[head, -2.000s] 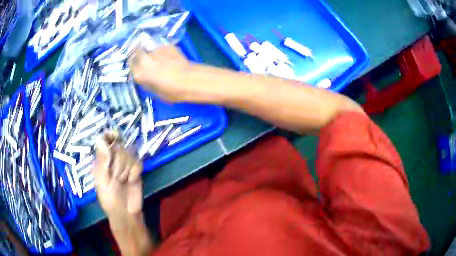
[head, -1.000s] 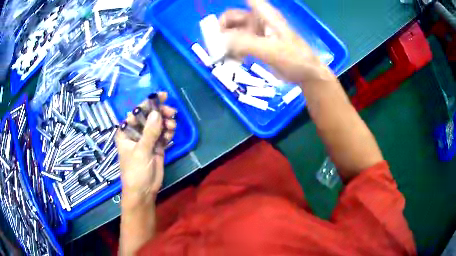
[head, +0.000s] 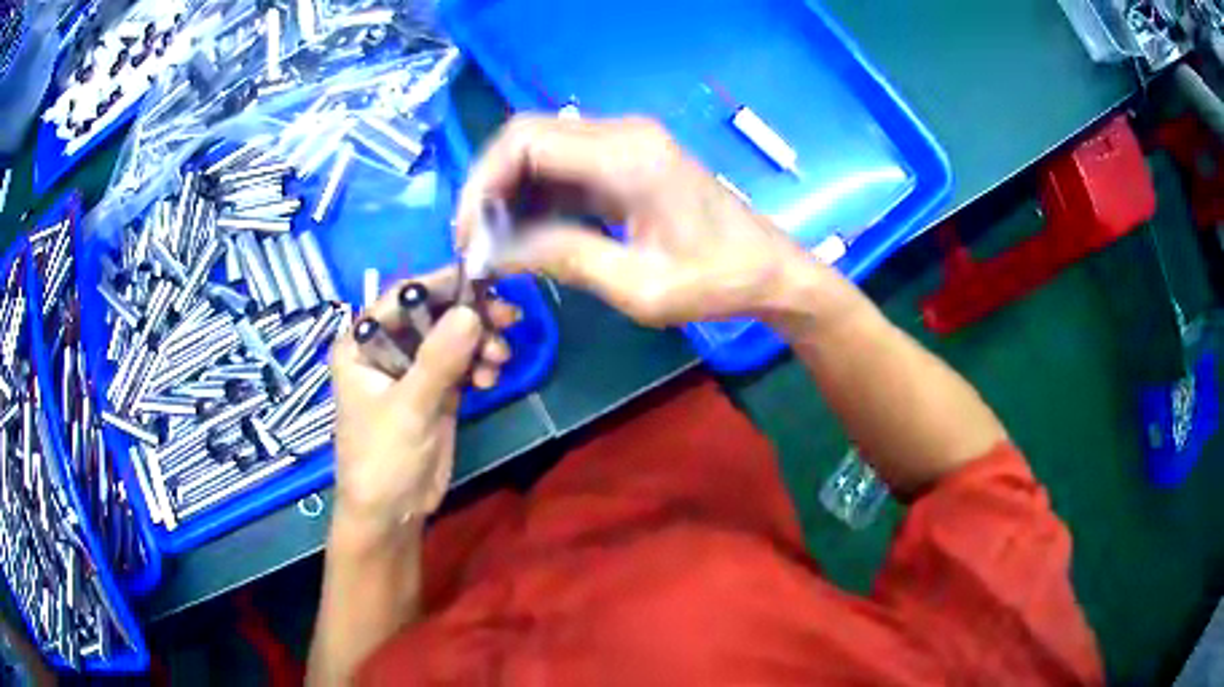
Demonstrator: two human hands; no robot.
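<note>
My left hand (head: 410,403) is palm up over the near right corner of the middle tray, closed around a few dark-ended tubes (head: 414,298) whose round ends point up. My right hand (head: 644,215) is just above and right of it, fingertips bent down, with a blurred white piece (head: 491,239) between them at the left hand's tubes. Whether the piece touches a tube is unclear. The middle tray (head: 517,362) holds a heap of silver tubes (head: 201,362). White tubes (head: 765,138) lie in the right tray (head: 926,161), partly hidden by my right hand.
A clear plastic bag (head: 309,108) lies over the middle tray's far side. Two narrow trays of tubes (head: 47,497) stand at the left. A far tray (head: 108,67) holds small white parts. A red stool-like object (head: 1101,175) and a clear container (head: 855,486) are beyond the bench edge.
My right hand moved from the middle tray to the white tubes, then left to my left hand with a white piece. My left hand rose from the silver heap, holding tubes.
</note>
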